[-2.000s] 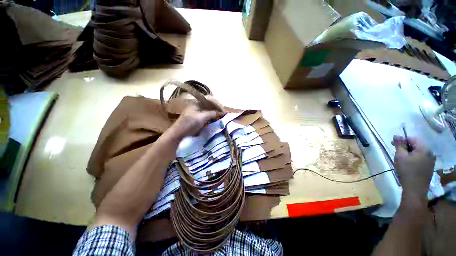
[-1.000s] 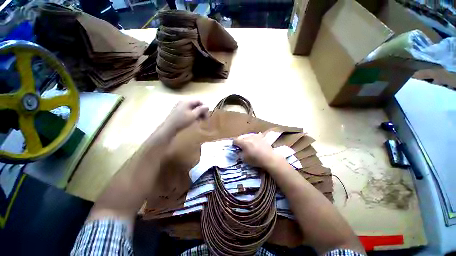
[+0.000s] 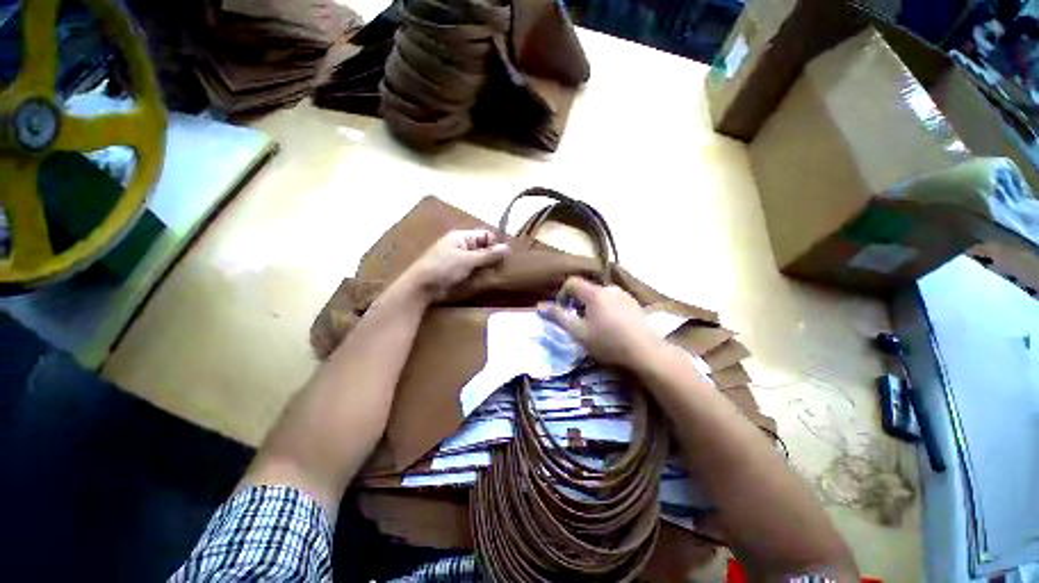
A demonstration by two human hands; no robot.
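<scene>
A fanned stack of brown bag panels [image 3: 439, 370] lies in front of me, with white backing layers [image 3: 518, 347] showing. Many brown handles [image 3: 570, 501] hang towards me in U loops; other handle loops [image 3: 570, 208] stand at the far side. My left hand [image 3: 458, 262] pinches the raised upper part of a brown panel, left of the far loops. My right hand [image 3: 604, 322] is over the white backing, just below the far loops, its fingers curled round a small dark tool, probably thread snips, mostly hidden.
Dark brown panel stacks [image 3: 433, 85] are at the far side. A yellow handwheel [image 3: 125, 131] is at left. Cardboard cartons [image 3: 837, 148] are at far right. A small black block [image 3: 899, 407], a slim black tool and thread clippings [image 3: 877, 484] lie at right. Red tape shows at the near right edge.
My right hand has come from the right side table onto the stack. My left hand let go of the handle area, moved through the air at left, and now holds a raised panel. The view has shifted.
</scene>
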